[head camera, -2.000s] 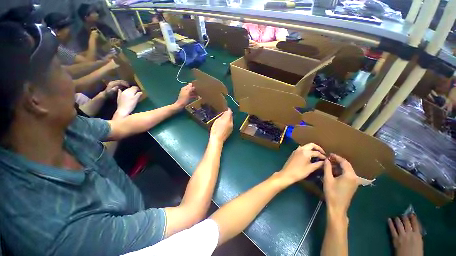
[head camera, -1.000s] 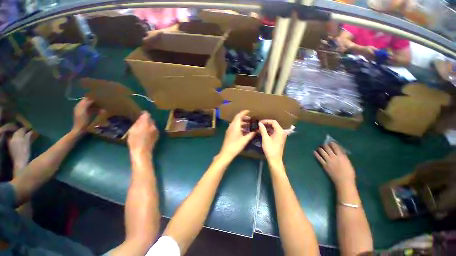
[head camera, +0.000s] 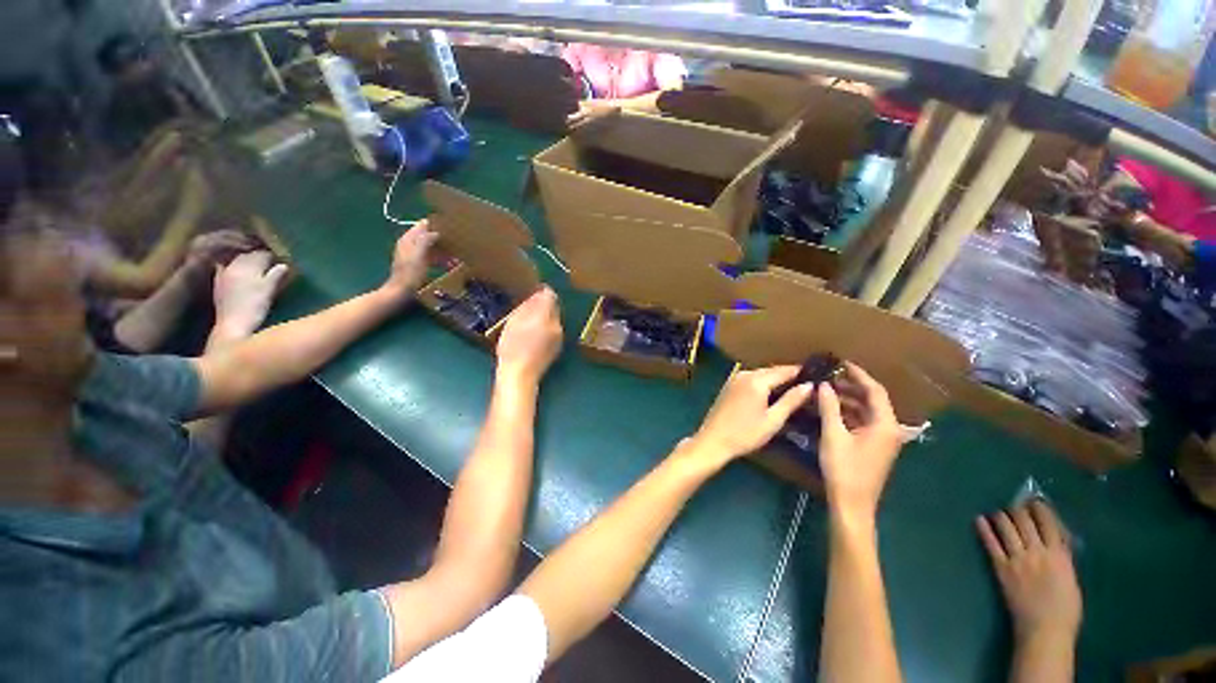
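Observation:
My left hand (head camera: 750, 411) and my right hand (head camera: 860, 440) meet above an open mailer box (head camera: 778, 467) with its brown lid raised behind. Their fingertips pinch a small black piece (head camera: 820, 366), probably a cable or adapter, partly hidden by the fingers. Dark items show in the box below, mostly covered by my hands. Left of it stands a second open mailer box (head camera: 644, 363) filled with black cables and a greyish part.
A co-worker at left holds another mailer box (head camera: 464, 304). A large bench carton (head camera: 634, 200) stands behind. Polybags (head camera: 1034, 334) lie in a tray carton at right. Another person's hand (head camera: 1035, 576) rests on a small clear bag. Pale posts (head camera: 934, 200) rise behind my box.
The view swung right, then back left. My hands stay together over the box; the black piece now shows more clearly above my fingertips.

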